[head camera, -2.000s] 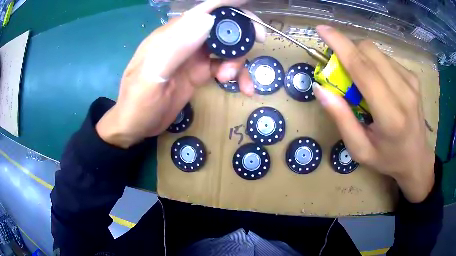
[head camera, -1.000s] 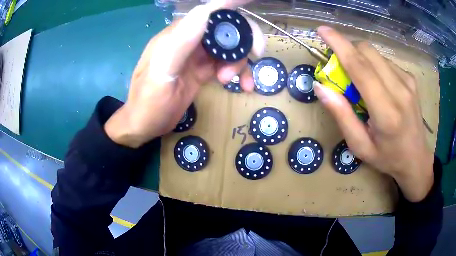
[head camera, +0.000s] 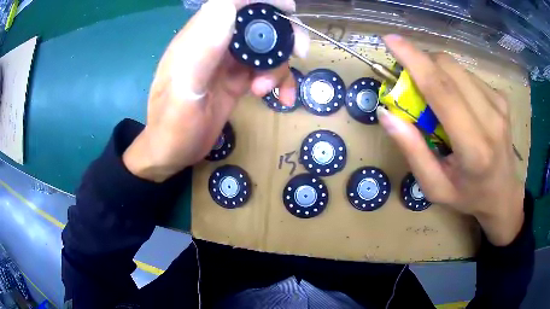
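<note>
My left hand (head camera: 202, 90) holds up a black disc (head camera: 262, 37) with a silver-grey centre and a ring of white dots, its face towards me. White coverings show on the thumb and fingers. My right hand (head camera: 461, 130) grips a deburring tool (head camera: 404, 99) with a yellow handle and blue band. Its thin metal shaft points up and left, and its tip is at the upper right rim of the held disc. Whether it touches cannot be told. Several more discs lie on the cardboard sheet (head camera: 253, 223), one partly behind my left fingers and one partly behind my right hand.
Clear plastic trays (head camera: 482, 36) lie along the far edge of the cardboard. A green bench mat (head camera: 90, 102) lies under it, with a pale board (head camera: 15, 99) at the far left. A thin dark rod (head camera: 517, 152) lies right of my right hand. Handwritten "15" marks the cardboard.
My left hand has shifted slightly left with the disc. The tool tip was clear of the disc's face a second ago and is now over its rim again. The right hand has barely moved.
</note>
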